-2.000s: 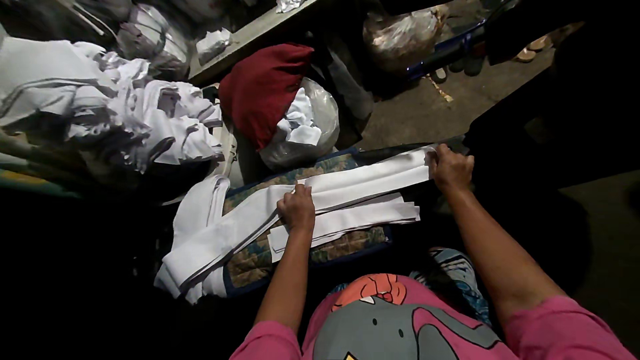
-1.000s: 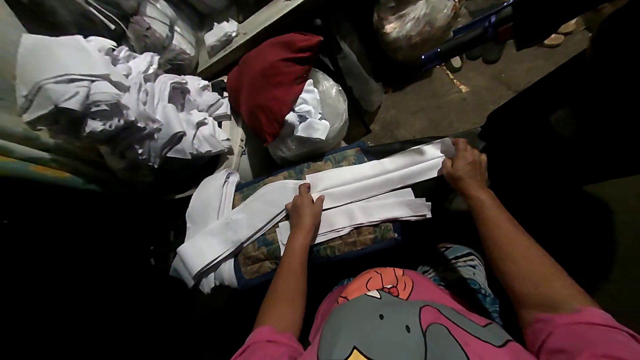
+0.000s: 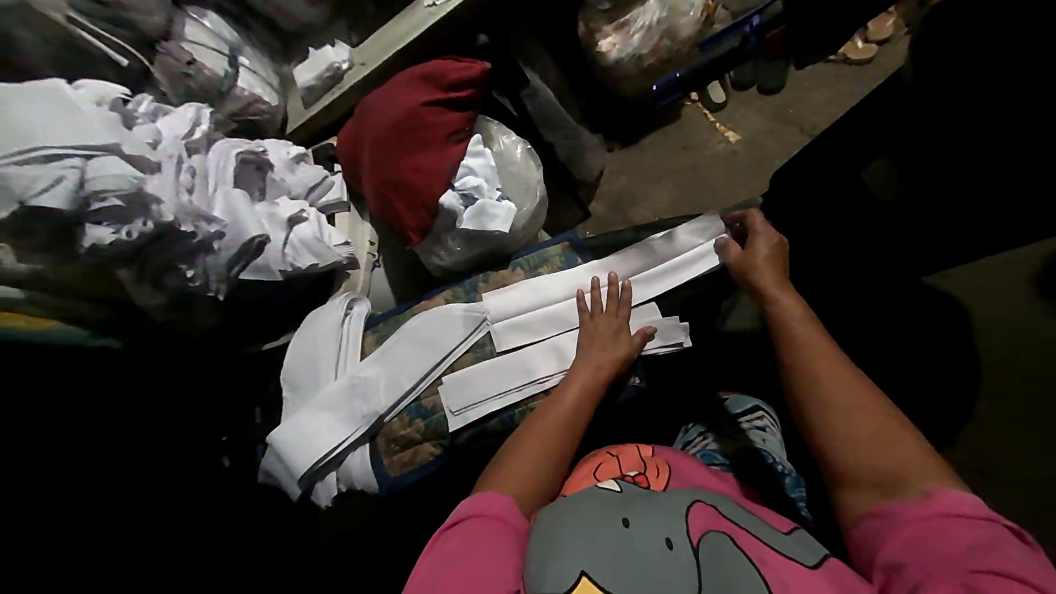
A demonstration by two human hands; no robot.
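A long white fabric strip (image 3: 606,280), creased lengthwise, lies over a patterned quilted pad (image 3: 412,437). My left hand (image 3: 609,330) rests flat on it with the fingers spread. At the strip's far right end, my right hand (image 3: 752,249) pinches the edge between thumb and fingers. Nearer my body, a small stack of white strips (image 3: 511,375) lies on the pad, partly beneath my left hand and wrist. A folded bundle of long white strips (image 3: 371,379) touches the left end of the creased strip and hangs over the pad's left side.
Heaped white cloth pieces (image 3: 190,190) fill the left side. Beyond the pad stands a clear plastic bag (image 3: 520,181) of white scraps, with a dark red cloth (image 3: 404,140) draped over it. A plastic bag (image 3: 643,33) and sandals (image 3: 862,49) are on the floor farther back.
My left hand has let go of the strips it gripped and moved right, now lying flat with fingers spread. The long bundle's part on the left now ends beside the creased strip.
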